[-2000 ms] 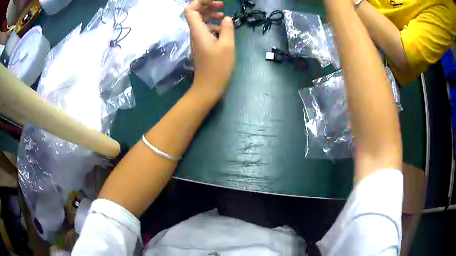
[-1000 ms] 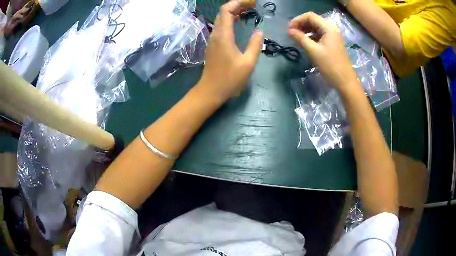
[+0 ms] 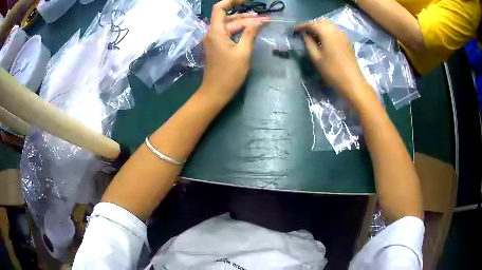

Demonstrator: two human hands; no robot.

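Note:
My left hand (image 3: pixel 228 52) is at the upper middle, its thumb and fingers pinching the edge of a small clear zip-lock bag (image 3: pixel 274 32). The bag is faint and blurred. My right hand (image 3: pixel 333 52) is just to its right, its fingertips closed on a black USB cable (image 3: pixel 297 31) by the bag. A dark cable part (image 3: pixel 281 53) shows below the fingertips. Whether any of the cable is inside the bag I cannot tell. More black cables (image 3: pixel 259 7) lie beyond my left fingers.
Clear bags (image 3: pixel 335 124) lie under and beside my right forearm. A large poly bag (image 3: pixel 74 89) with a black cord (image 3: pixel 115 31) on it covers the left. A cream padded tube (image 3: pixel 58 118) crosses there. A person's yellow sleeve (image 3: pixel 449 31) is at upper right.
My right hand came back from the far right edge towards my left hand. The cable bundle lying between the hands has been picked up, and a clear bag now shows at my left fingertips.

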